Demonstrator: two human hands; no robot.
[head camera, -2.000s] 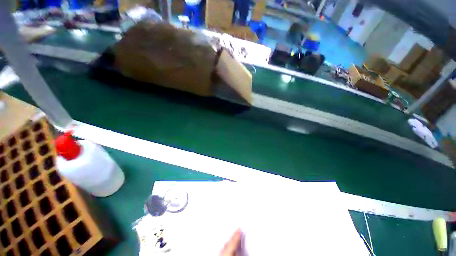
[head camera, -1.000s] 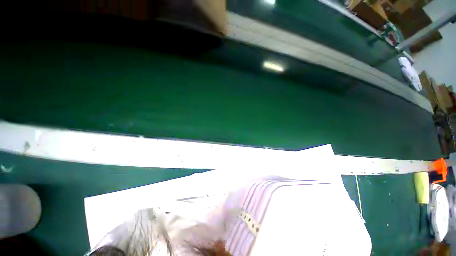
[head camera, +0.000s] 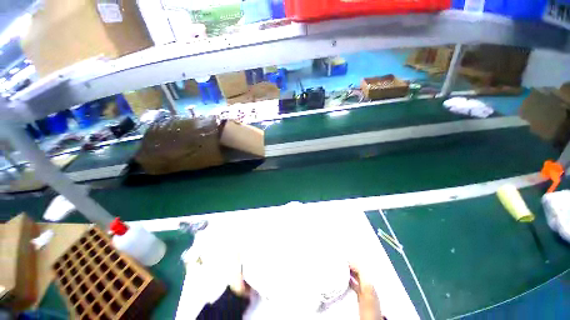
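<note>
A large white plastic housing (head camera: 297, 275) lies over the white sheet (head camera: 215, 240) and blends into it. My left hand (head camera: 240, 290), below a dark sleeve, holds its left edge. My right hand (head camera: 364, 290) holds its right edge, with fingertips at the rim. A small greyish detail shows on the housing's near part, too blurred to name. Small clear and grey items (head camera: 192, 226) lie at the sheet's far left corner.
Brown compartment tray (head camera: 103, 275) and red-capped white bottle (head camera: 139, 242) at left. Thin strips (head camera: 390, 240), yellow-handled tool (head camera: 515, 204) and orange clip (head camera: 552, 175) at right. A carton (head camera: 187, 145) is on the green conveyor (head camera: 325, 179). A shelf (head camera: 262, 51) with a red bin (head camera: 369, 7) crosses above.
The view has lifted and shows the shelf, tray and bottle again. Both hands now show at the housing's sides; the striped, blurred shape over the sheet is gone from view.
</note>
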